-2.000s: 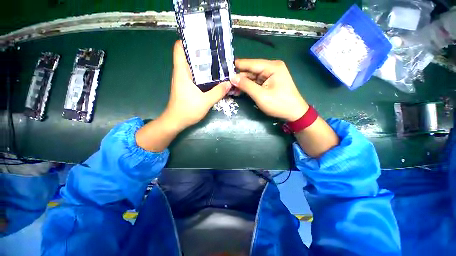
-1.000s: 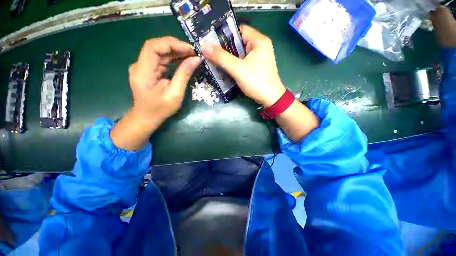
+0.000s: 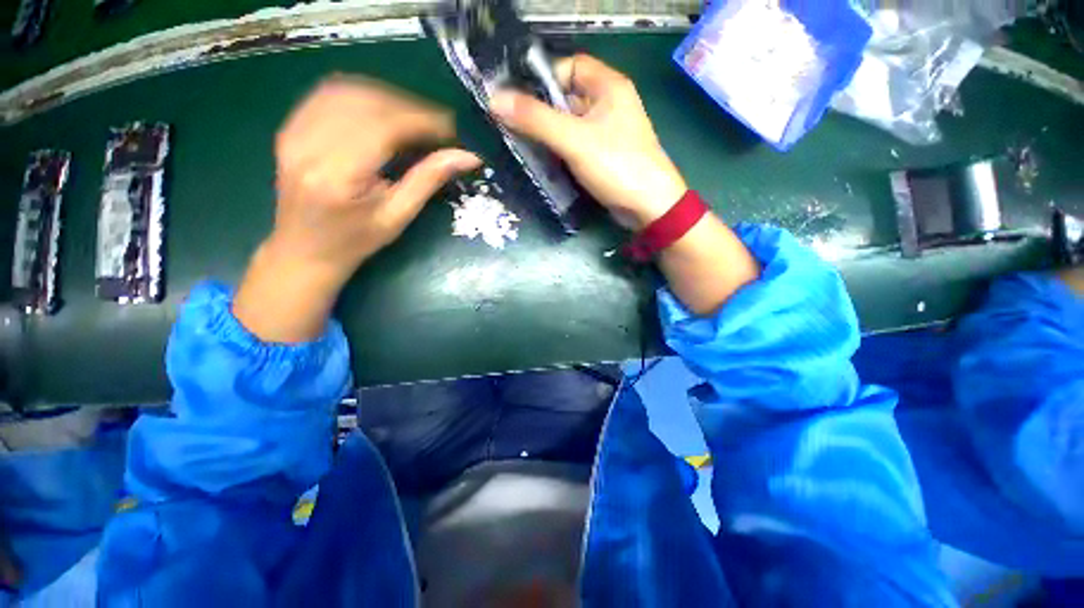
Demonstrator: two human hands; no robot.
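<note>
My right hand, with a red band at the wrist, grips a black and silver phone mid-frame assembly. The assembly is blurred and tilted, and its top end is cut off by the upper edge of the picture. My left hand is blurred, just left of the assembly and apart from it. Its thumb points at the assembly's edge; whether a tiny part is between its fingers cannot be told. A small pile of white parts lies on the dark green surface below and between my hands.
Two phone units lie at left. A blue bin of white parts and clear plastic bags are at upper right. A silver piece in a dark frame lies at right. A worn whitish rail crosses the back. A person's blue sleeve is at far right.
The assembly passed from my left hand to my right between the first two frames. Since then my left hand has drawn back left, and the assembly has tilted. The neighbouring person's arm has moved down.
</note>
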